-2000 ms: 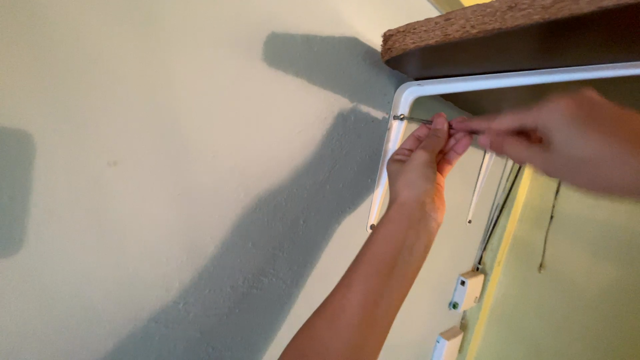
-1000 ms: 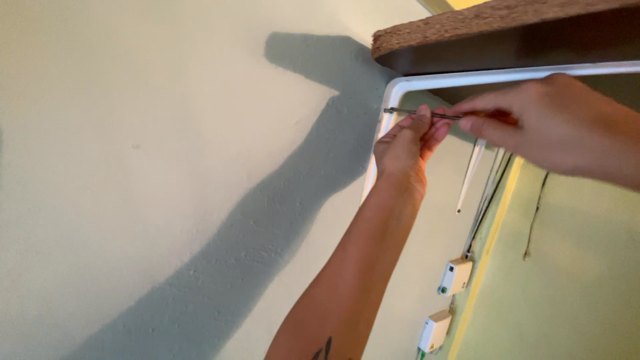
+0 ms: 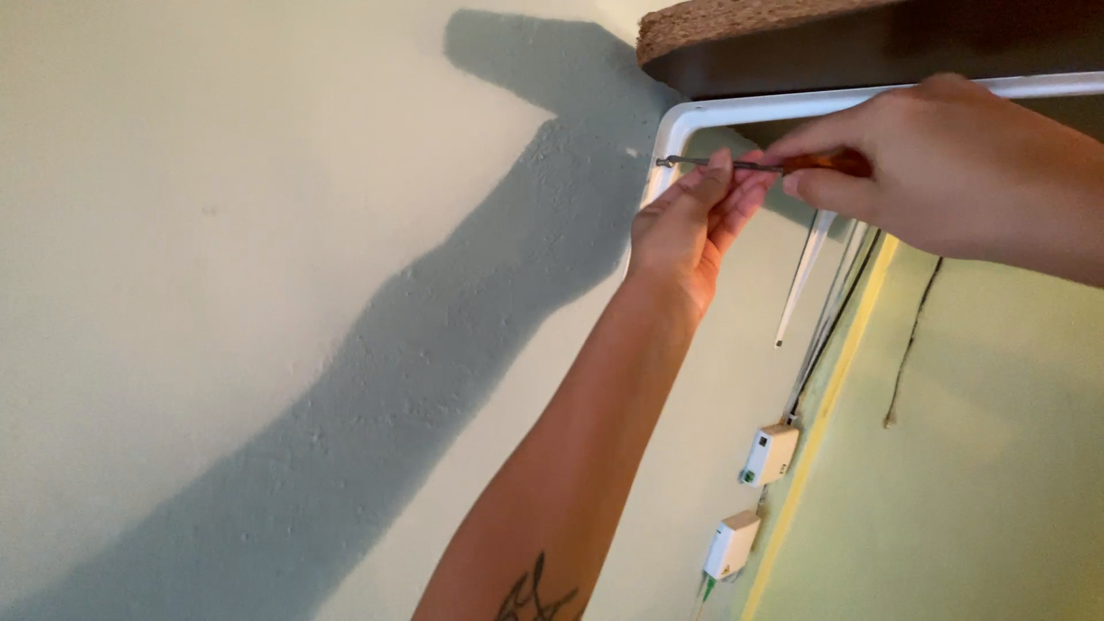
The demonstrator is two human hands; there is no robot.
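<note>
A screwdriver (image 3: 755, 166) with an orange-brown handle lies nearly level, its tip at a screw (image 3: 663, 162) in the white metal shelf bracket (image 3: 776, 105) against the wall. My right hand (image 3: 931, 164) grips the handle from the right. The fingers of my left hand (image 3: 699, 207) pinch the shaft close to the bracket. Above the bracket's top arm is a shelf board (image 3: 768, 21) with a rough particleboard edge. My left palm and forearm cover part of the bracket's upright arm.
A second white bracket (image 3: 802, 276) stands farther back. Two small white boxes (image 3: 770, 454) (image 3: 732, 545) are on the wall beside a yellow strip (image 3: 819, 431). Dark cables run down behind my right hand, and a loose cord (image 3: 912, 341) hangs at the right.
My right hand, blurred two seconds ago, now shows sharply around the screwdriver handle. My left hand still holds the shaft near the bracket.
</note>
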